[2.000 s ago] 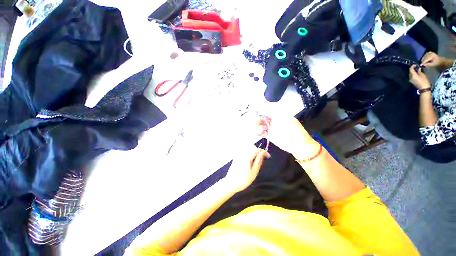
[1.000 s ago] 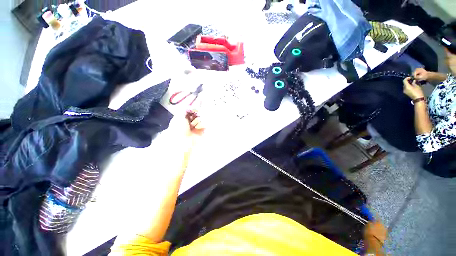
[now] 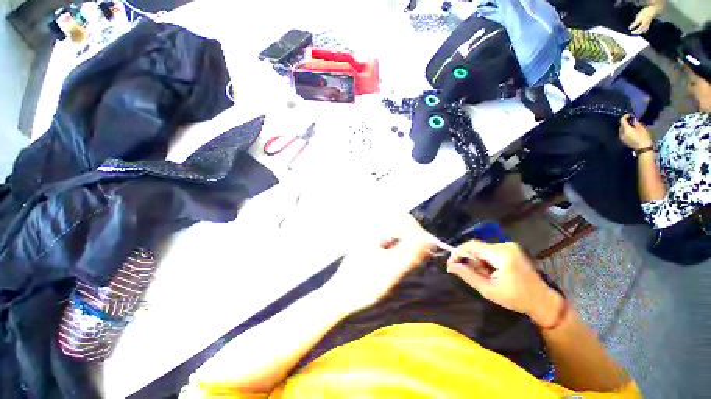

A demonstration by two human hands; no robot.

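Note:
My left hand point(image 3: 394, 253) and my right hand point(image 3: 499, 273) meet over my lap at the table's front edge. A short stretch of pale silver trim point(image 3: 443, 245) runs between the fingertips of both hands. My right fingers are curled around it. My left hand is overexposed, but its fingertips pinch the trim's left end. The black garment point(image 3: 405, 312) lies over my lap below the hands. No needle can be made out.
On the white table point(image 3: 234, 265) are a black jacket point(image 3: 109, 187), a striped bundle point(image 3: 109, 312), red-handled cutters point(image 3: 290, 144), a red stand with a phone point(image 3: 323, 86), silver pieces point(image 3: 362, 136) and black cones point(image 3: 427, 132). A seated person point(image 3: 678, 164) is at right.
My left hand has come back from beside the red-handled cutters to my lap. My right hand has moved up and left from the lower right. The trim between them shows only as a short length.

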